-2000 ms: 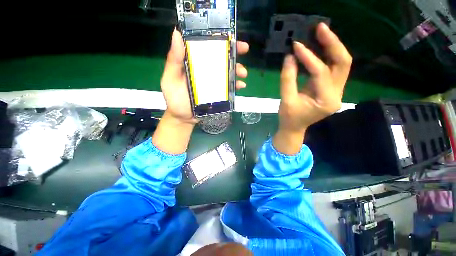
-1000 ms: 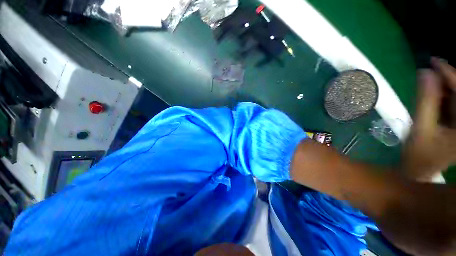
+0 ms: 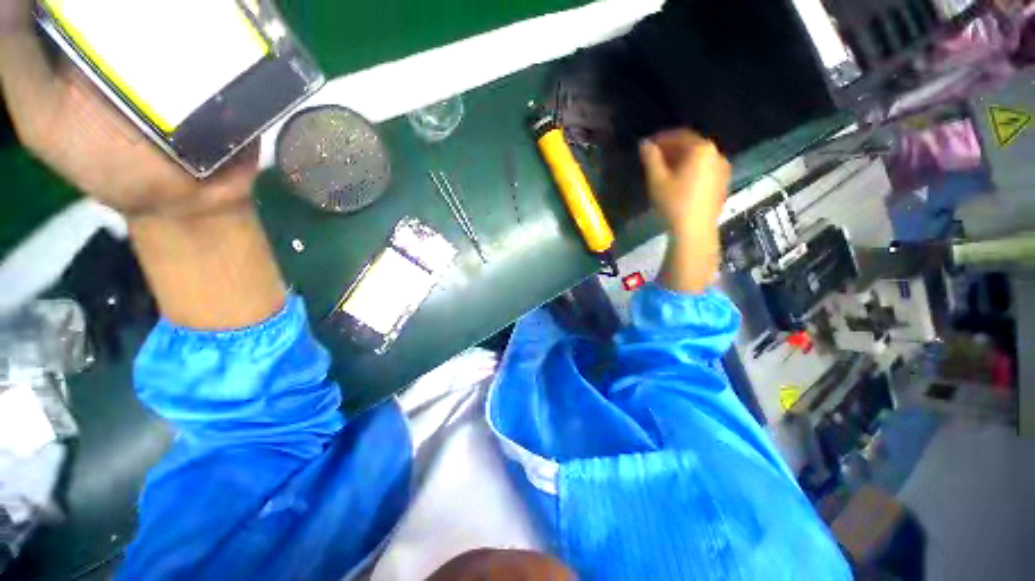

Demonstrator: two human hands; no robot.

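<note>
My left hand (image 3: 102, 136) holds an open phone (image 3: 244, 108) at the upper left. Its large white battery (image 3: 170, 51) with yellow edges faces up, and the frame edge cuts off the phone's upper part. My right hand (image 3: 687, 182) is at the right, above the bench edge, with its fingers curled in; I see nothing in it. It is to the right of a yellow-orange electric screwdriver (image 3: 573, 187) and apart from it. A second open phone (image 3: 392, 284) with a pale battery lies on the green mat.
A speckled round disc (image 3: 333, 159), a clear round dish (image 3: 437, 117) and tweezers (image 3: 457, 216) are on the bench. Plastic bags (image 3: 34, 420) lie at the left. A black phone tray (image 3: 726, 80) is at the upper right, with machine parts (image 3: 806, 267) beyond the bench edge.
The view has swung from the left side back toward the right. The held phone is now at the upper left, and the right hand and electric screwdriver have come into view.
</note>
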